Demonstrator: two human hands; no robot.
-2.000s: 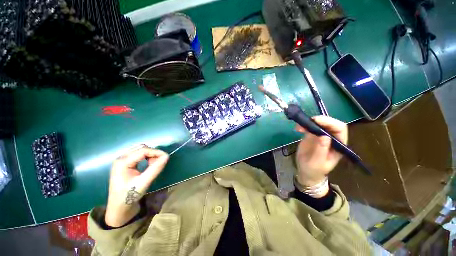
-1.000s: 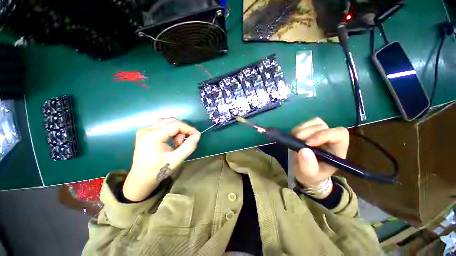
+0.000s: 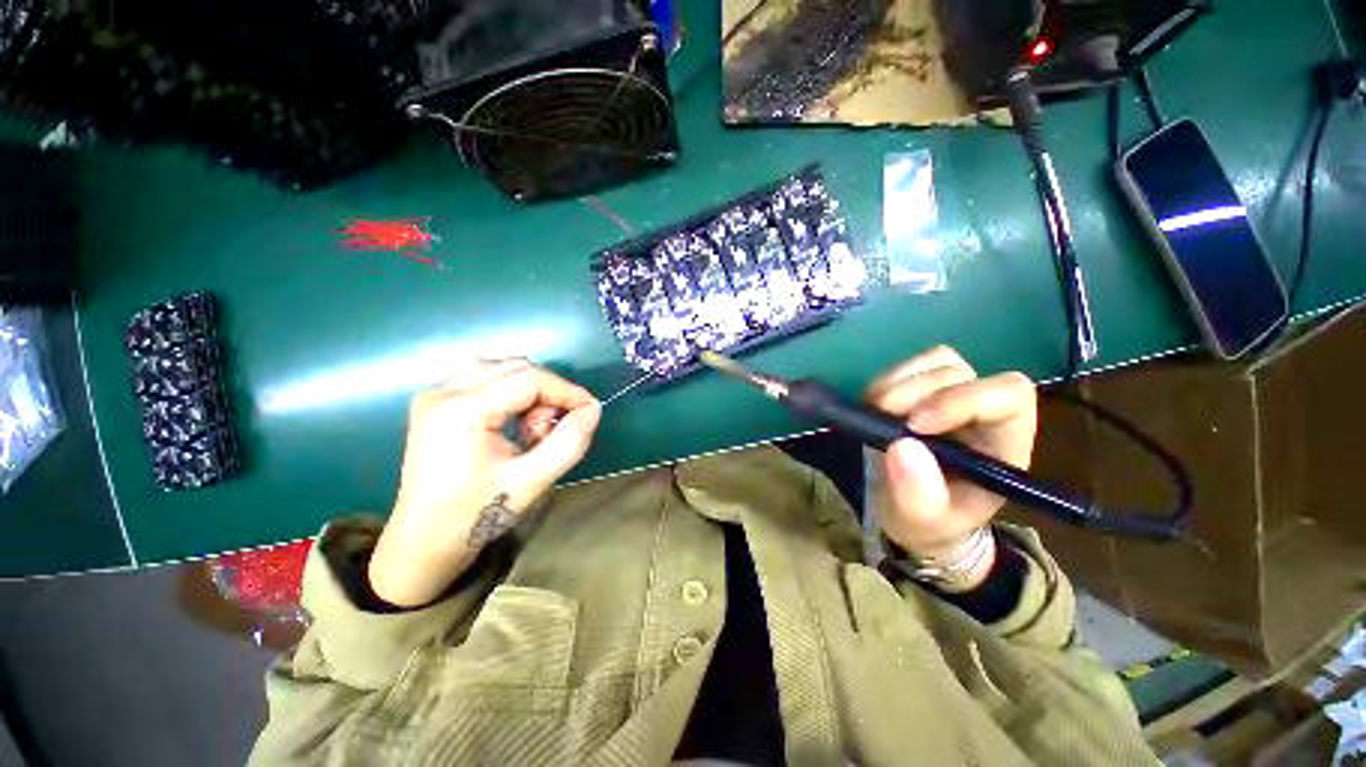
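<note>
A dark circuit board panel (image 3: 730, 280) with rows of shiny silver parts lies slightly tilted on the green bench. My right hand (image 3: 953, 450) holds the black soldering iron (image 3: 959, 457) like a pen. The iron's tip is at the panel's near edge, left of its middle. My left hand (image 3: 487, 457) pinches a thin solder wire (image 3: 625, 390) between thumb and finger. The wire reaches to the panel's near left corner. Whether tip and wire touch the panel cannot be told.
A second panel (image 3: 183, 390) lies far left. Stacked panels (image 3: 225, 90), a fume fan (image 3: 566, 128) and burnt cardboard (image 3: 899, 83) stand along the back. Red wires (image 3: 390, 234), a clear strip (image 3: 911, 220), a slim stick (image 3: 1061, 232) and a smartphone (image 3: 1206, 240) lie around. A cardboard box (image 3: 1198, 495) is right.
The iron has come down and left from beside the panel to its near edge. My left hand and wire stay near the panel's left corner. The view has shifted; little differs over the last second.
</note>
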